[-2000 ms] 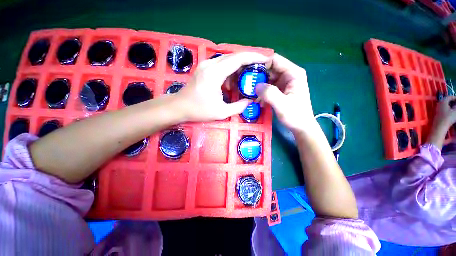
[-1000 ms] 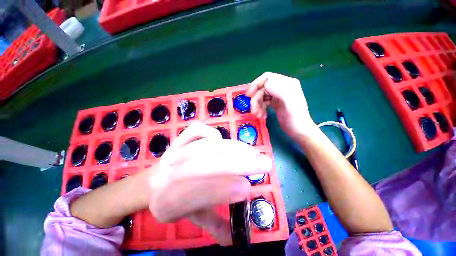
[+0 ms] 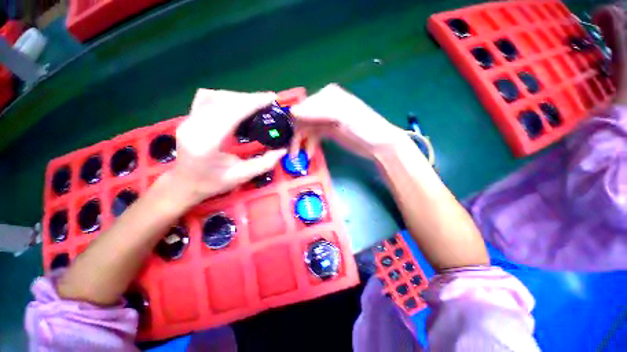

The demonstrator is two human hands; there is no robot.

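My left hand (image 3: 210,148) holds a round black smartwatch head (image 3: 272,127) above the upper right of the red tray (image 3: 237,285). Its dark screen shows small pale marks and a green spot. My right hand (image 3: 340,124) is at the right side of that watch head; its fingertips are blurred and I cannot tell whether they grip it. In the tray's right column, two watch heads (image 3: 309,206) are lit blue, and one below (image 3: 322,258) has a dark face with pale marks. Several dark ones fill the left and top pockets.
A tape roll (image 3: 424,148) and a pen (image 3: 413,124) lie right of my right forearm. A second red tray (image 3: 512,130) stands at the right beside a person's pink sleeve (image 3: 570,179). A smaller-looking red tray (image 3: 401,275) shows below the bench edge.
The view has shifted. My hands, apart a second ago, are now together at a dark-screened watch head above the tray. Two seconds ago they were at a blue-lit one.
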